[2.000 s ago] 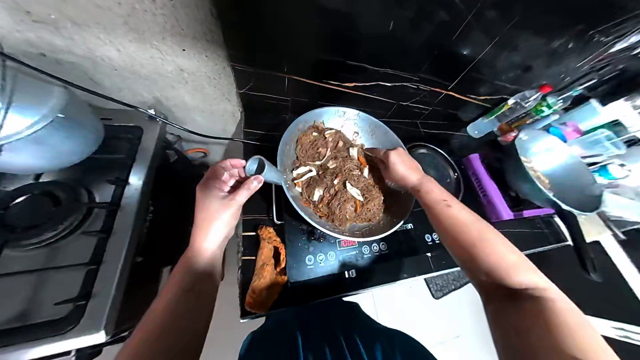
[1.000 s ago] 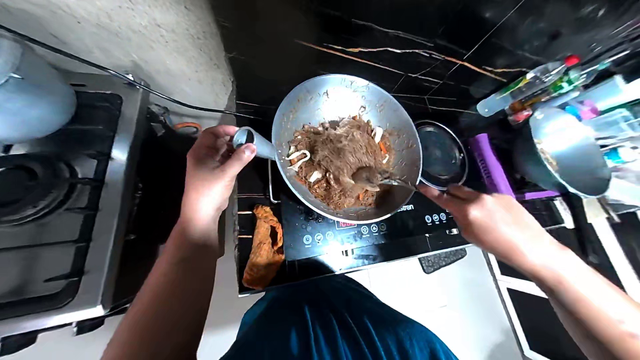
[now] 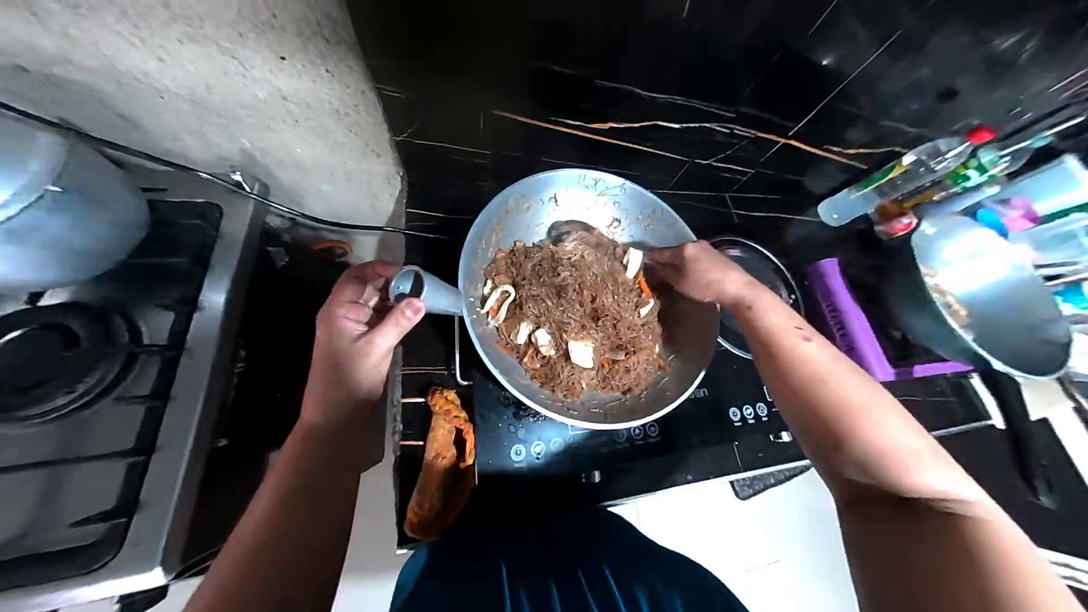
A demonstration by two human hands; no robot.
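Observation:
A metal wok (image 3: 595, 416) sits on the black induction cooktop (image 3: 612, 459), filled with brown thin noodles (image 3: 578, 306) with white pieces and bits of carrot. My left hand (image 3: 365, 323) grips the wok's hollow metal handle (image 3: 435, 294) at its left side. Over the wok's right side, my right hand (image 3: 697, 268) is closed on a utensil whose handle is mostly hidden. The dark metal head of that utensil (image 3: 569, 229) shows at the far edge of the noodles.
An orange-brown cloth (image 3: 442, 476) lies left of the cooktop. A gas stove (image 3: 195, 340) with a large pot (image 3: 68, 204) stands further left. At right are a round glass lid (image 3: 756, 272), a purple object (image 3: 850, 323), another pan (image 3: 986, 289) and bottles (image 3: 901, 178).
My right hand has moved from beyond the wok's lower right rim to over its right side. The utensil's head has shifted from the near right of the noodles to their far edge.

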